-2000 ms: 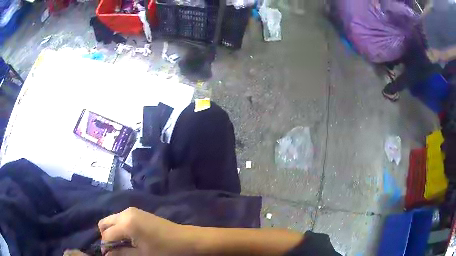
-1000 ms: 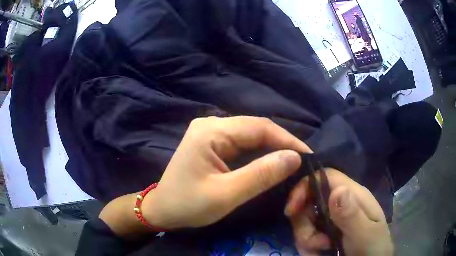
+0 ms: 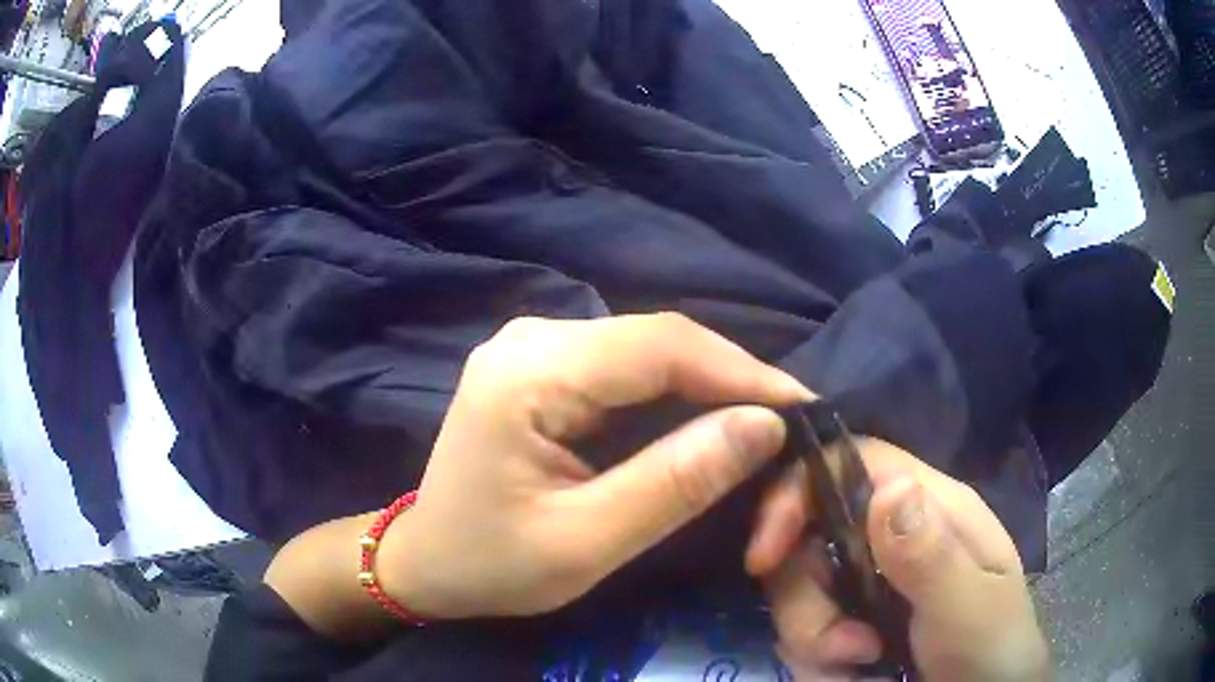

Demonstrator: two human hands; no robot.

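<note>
A large dark garment [image 3: 533, 200] lies heaped over the table front and the lap. My left hand [image 3: 573, 466], with a red bead bracelet, pinches a narrow edge of the dark cloth between thumb and forefinger. My right hand [image 3: 919, 573] holds dark metal thread snips [image 3: 839, 493], pointing up, with the tips at the pinched edge beside my left fingertips. The two blades look slightly apart. Whether a thread lies between them cannot be seen.
A lit smartphone [image 3: 938, 80] and black tags [image 3: 1046, 183] lie at the table's right. A dark rounded item with a yellow sticker [image 3: 1163, 288] stands at the right edge. Another dark garment [image 3: 80, 293] lies on the white table [image 3: 167, 466] at the left.
Two seconds ago the view showed the floor and crates; now it faces the hands and garment. Since one second ago, the snips' tips have shifted slightly up and left, closer to my left fingertips.
</note>
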